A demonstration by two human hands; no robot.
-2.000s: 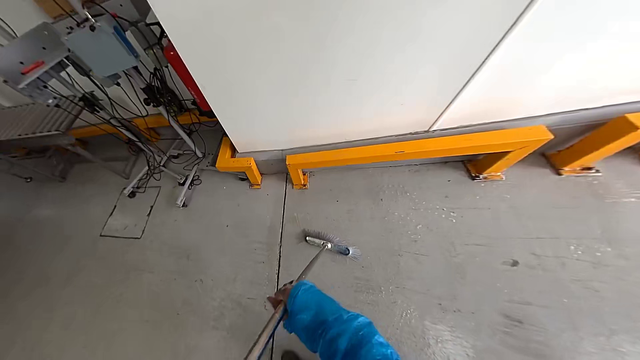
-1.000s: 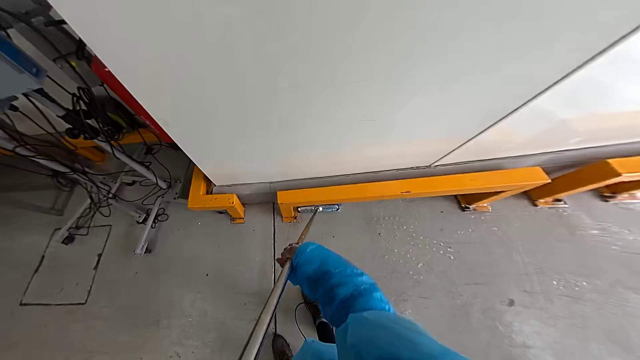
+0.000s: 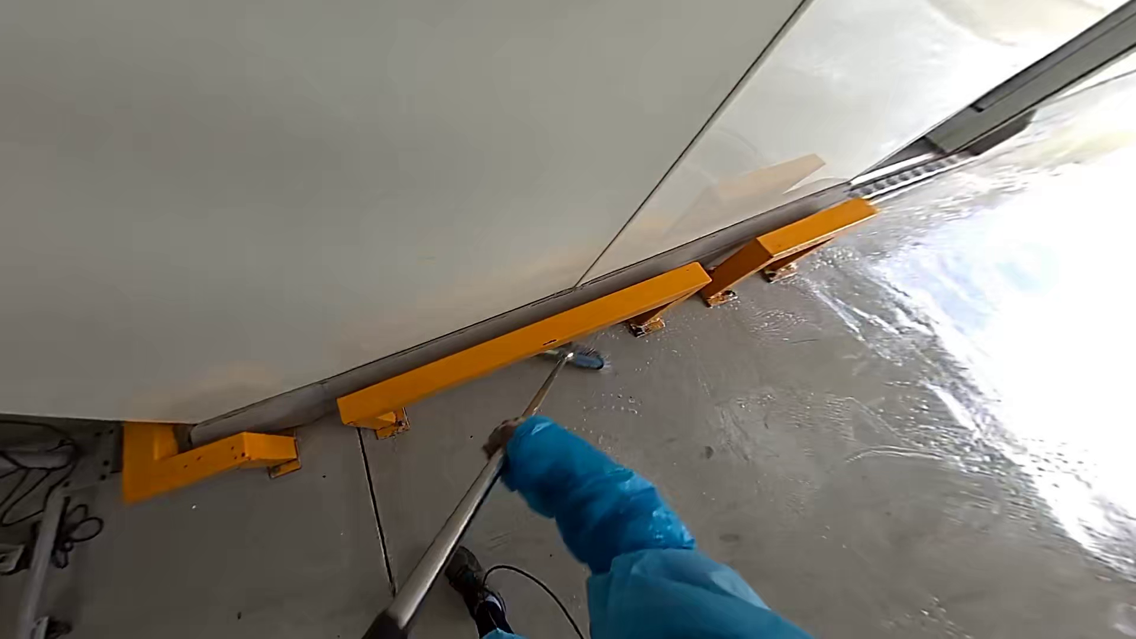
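My right hand (image 3: pixel 504 437), at the end of a wet blue plastic sleeve, is closed around the metal pole (image 3: pixel 457 524) of a long-handled floor brush. The pole slants from the bottom edge, where a dark grip shows, up to the right. At its far end the brush head (image 3: pixel 586 358) lies on the wet concrete floor, beside the lower edge of a long orange barrier rail (image 3: pixel 524 344) and partly hidden by it. My left hand is not in view.
A pale panel wall (image 3: pixel 293 204) rises behind the orange rails. A shorter orange rail (image 3: pixel 812 229) stands right, an angled corner rail (image 3: pixel 209 461) left. A metal stand leg (image 3: pixel 43 559) with cables is lower left. A dark shoe (image 3: pixel 466 572) and thin cable (image 3: pixel 541 586) lie near the pole.
The brush head has moved from open floor to the long rail's left foot, then right along the rail. My right hand stays on the pole. The view has swung right.
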